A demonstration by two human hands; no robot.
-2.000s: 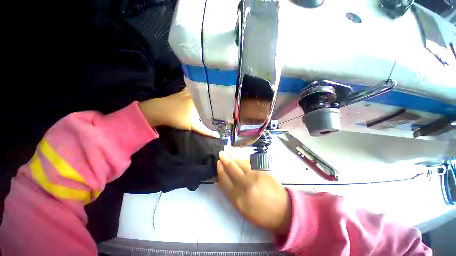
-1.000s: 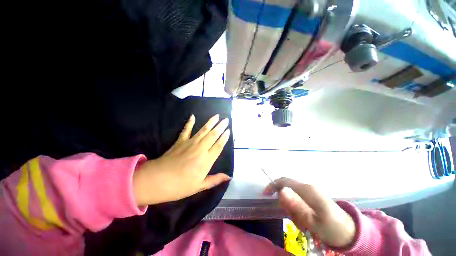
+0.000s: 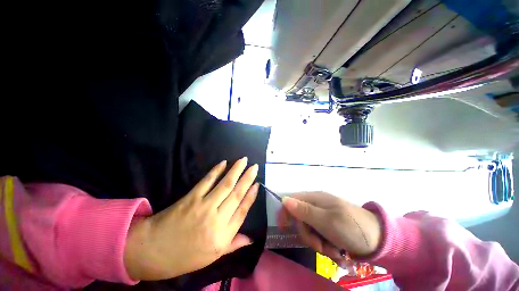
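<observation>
The black garment (image 3: 85, 96) fills the left side. A flat black panel (image 3: 222, 139) lies on the white table, its right edge running down left of the tension dial. My left hand (image 3: 196, 227) lies flat on this panel, fingers slightly spread, palm down. My right hand (image 3: 330, 221) is closed around slim thread snips (image 3: 272, 192); their dark tip meets the panel's edge by my left fingertips. The handle is hidden in my fingers. The presser foot area (image 3: 310, 96) is above and right of the panel, with no fabric seen under it.
The white machine head (image 3: 364, 34) spans the top right, with the ribbed tension dial (image 3: 356, 134) below it. Blue-handled scissors (image 3: 501, 181) are at the table's right end. A ruler tape (image 3: 284, 238) runs along the front edge. A red-rimmed basket (image 3: 364, 281) is below right.
The panel has come away from the needle and lies flat under my left hand. My right hand took the snips from beside the needle and has moved left to the panel's edge. The view has shifted.
</observation>
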